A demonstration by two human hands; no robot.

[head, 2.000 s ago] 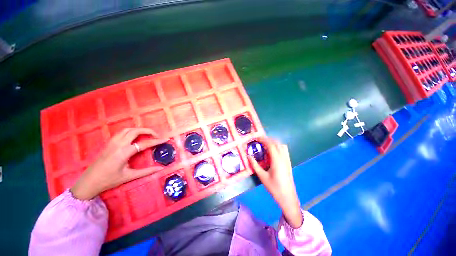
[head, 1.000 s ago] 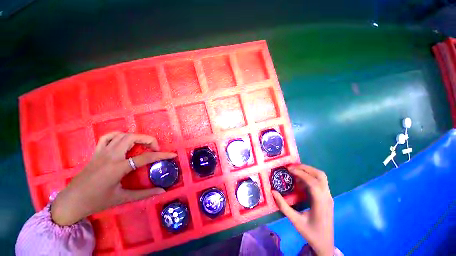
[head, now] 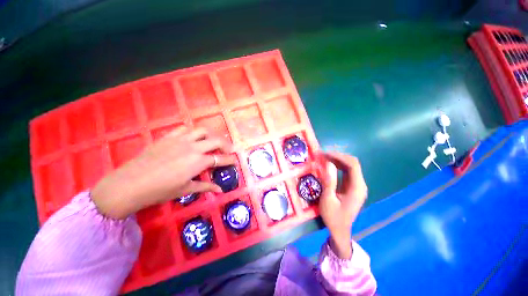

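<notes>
A red tray (head: 153, 75) with square pockets lies in front of me. Several round strapless watch bodies sit in its two nearest rows at the right. My left hand (head: 168, 165) reaches over the tray, its thumb and fingers at the edges of a dark watch body (head: 224, 177); whether they grip it is unclear. The hand partly covers another watch to its left. My right hand (head: 343, 193) is at the tray's right edge, fingers curved and apart, beside a watch with a lit dial (head: 310, 188). Other faces show lit dials (head: 197, 234) or bright glare (head: 275, 204).
The tray lies on a dark green surface (head: 370, 75). White round-headed pieces with thin cords (head: 440, 138) lie to the right, near a small red object (head: 465, 162) at the edge. Stacked red trays (head: 495, 69) holding dark items stand at the far right. Blue floor lies beyond.
My left hand has moved right, from the watch it was around to the neighbouring one. My right hand has drawn away from the corner watch. The view has shifted, showing the stacked trays more fully.
</notes>
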